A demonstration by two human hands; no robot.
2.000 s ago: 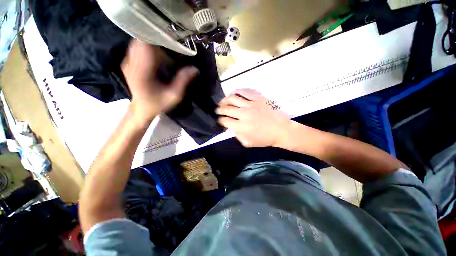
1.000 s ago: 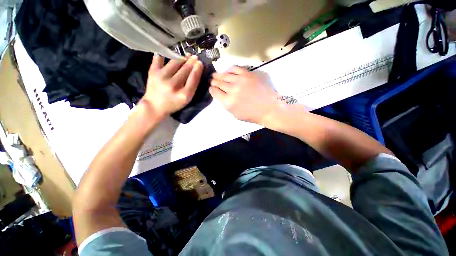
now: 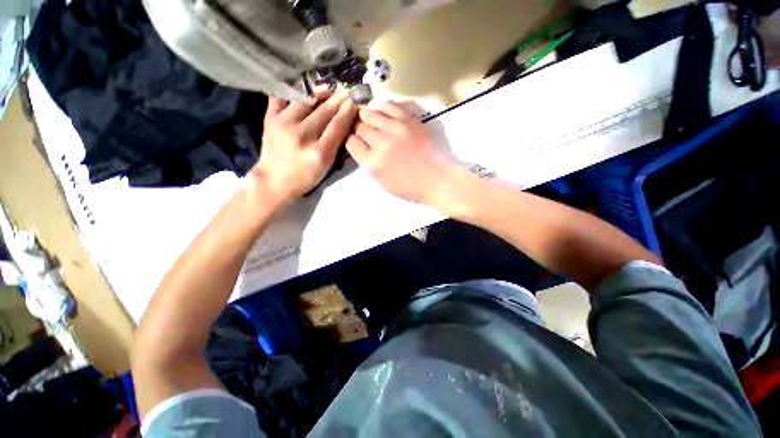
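Note:
The black garment piece (image 3: 162, 128) lies bunched on the white table left of the needle and runs under my left hand. My left hand (image 3: 299, 145) presses on the black cloth with its fingertips at the presser foot of the sewing machine (image 3: 231, 43). My right hand (image 3: 393, 154) is just right of it, fingers bent, fingertips close to the presser foot and my left fingertips. A little black cloth shows below and between the hands. The needle and the cloth edge are hidden by the fingers.
Black-handled scissors (image 3: 747, 56) and a black band (image 3: 689, 81) lie at the right of the table (image 3: 556, 150). A green tool (image 3: 547, 51) lies beneath the machine arm. A blue crate (image 3: 641, 201) is below right. Cardboard (image 3: 64, 222) with a white bundle (image 3: 43, 287) is at the left.
My hands have come closer together at the presser foot. The black cloth that hung toward the table's front edge has drawn up toward the needle and now shows only as a small part.

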